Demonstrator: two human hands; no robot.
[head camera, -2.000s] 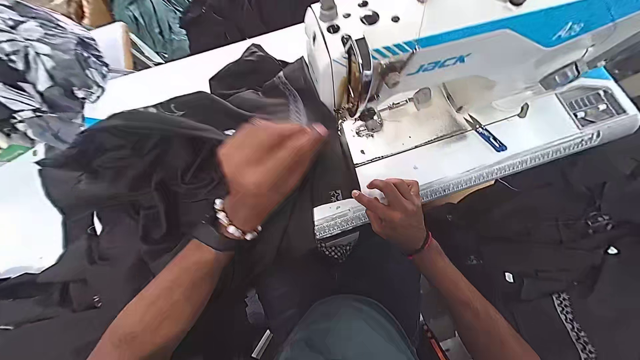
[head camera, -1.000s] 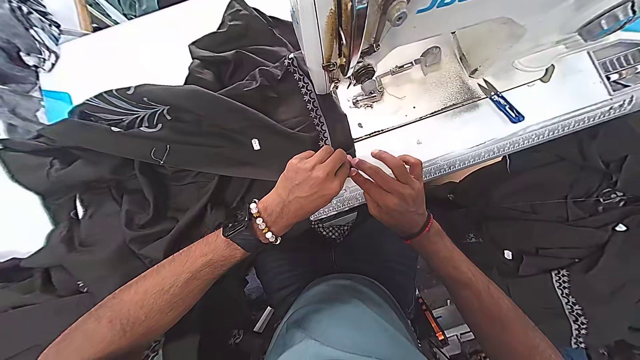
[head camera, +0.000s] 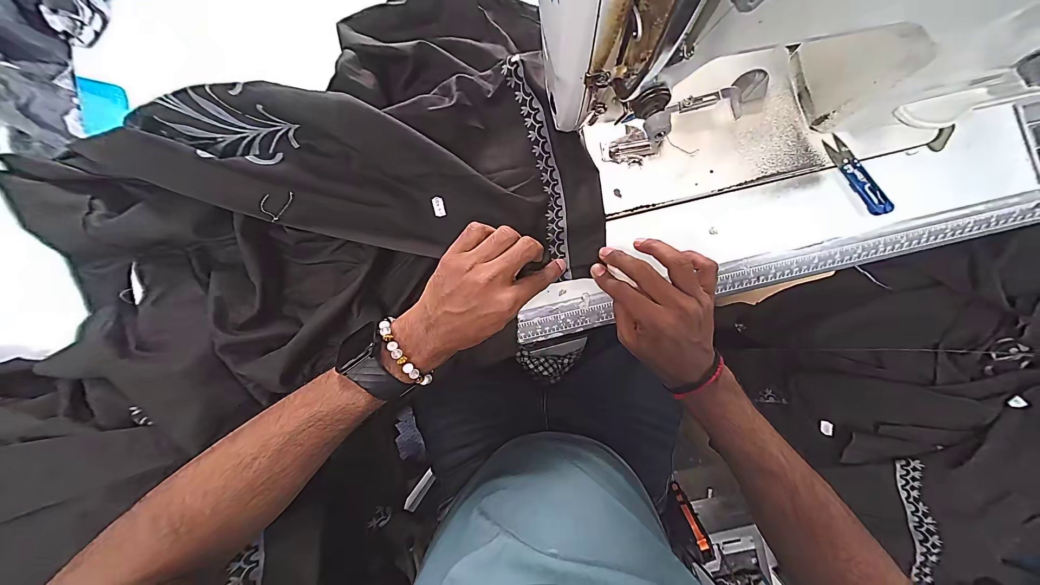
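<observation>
A black garment (head camera: 366, 179) with grey printed leaves lies flat, its embroidered scalloped trim (head camera: 538, 146) running beside the hem edge. My left hand (head camera: 487, 284) rests on the cloth near the lower end of the trim, fingers curled and the thumb at the trim; whether it pinches the cloth is unclear. My right hand (head camera: 662, 301) is at the lower corner of the hem, its fingertips at the cloth edge and over the white table; its grip cannot be made out. The presser foot (head camera: 634, 146) of the sewing machine (head camera: 569, 65) stands to the right of the hem, apart from it.
Blue-handled thread snips (head camera: 863, 179) lie on the machine bed. A measuring scale (head camera: 780, 272) runs along the table's front edge. More black cloth with trim (head camera: 918, 520) hangs at the right. A blue object (head camera: 101, 106) and patterned grey cloth (head camera: 36, 73) are at the upper left.
The left hand, blurred over the cloth two seconds ago, has come down to the hem corner. The sleeve-like part and trim now lie spread out. Since one second ago the hands have drawn slightly apart.
</observation>
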